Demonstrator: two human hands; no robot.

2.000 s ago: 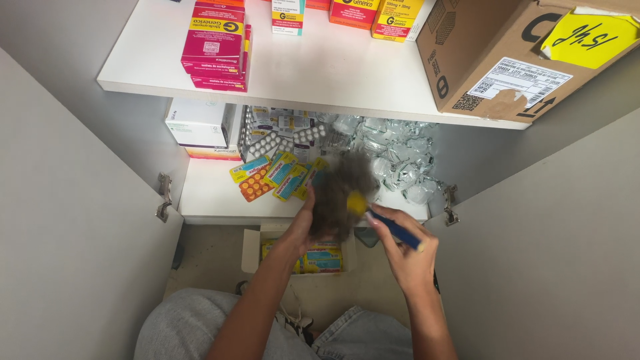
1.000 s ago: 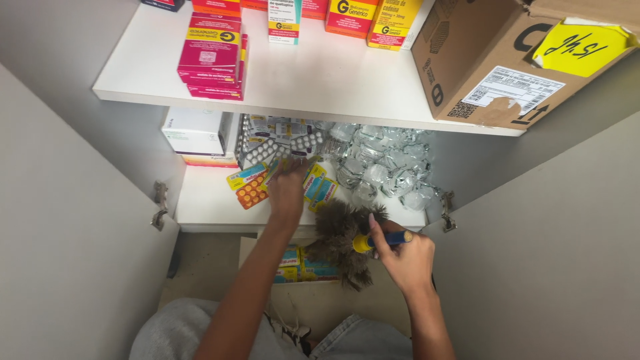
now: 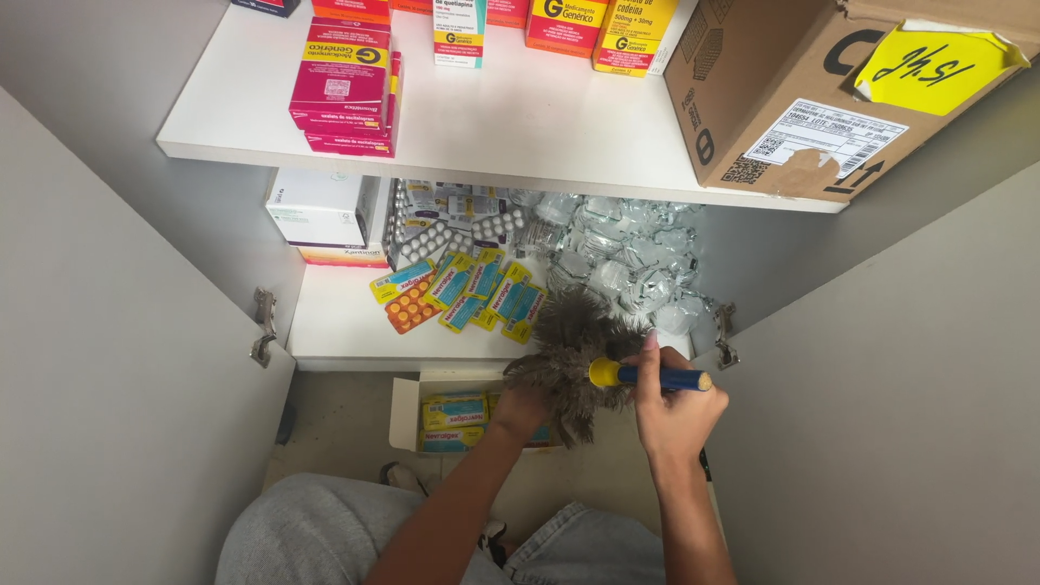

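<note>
My right hand (image 3: 678,398) grips the blue handle of a feather duster (image 3: 585,349), its dark feathers spread at the front edge of the lower shelf. My left hand (image 3: 522,410) is beside and partly under the feathers, its fingers hidden, over an open carton (image 3: 406,414) of yellow and blue medicine packs on the floor. Several yellow and blue blister cards (image 3: 479,284) lie overlapping on the lower shelf, with an orange tablet blister (image 3: 410,307) at their left. Behind them are silver blister strips (image 3: 426,241) and a heap of clear plastic-wrapped items (image 3: 634,252).
White cabinet doors (image 3: 106,341) (image 3: 902,382) with metal hinges (image 3: 262,325) stand at both sides. The upper shelf (image 3: 504,138) overhangs the lower one and holds pink medicine boxes (image 3: 337,73) and a large cardboard box (image 3: 780,89). White cartons (image 3: 321,207) sit at the lower shelf's left.
My left hand has moved from over the blister cards down to the carton and duster. A second earlier, the duster was lower in front of the shelf; it remains in my right hand.
</note>
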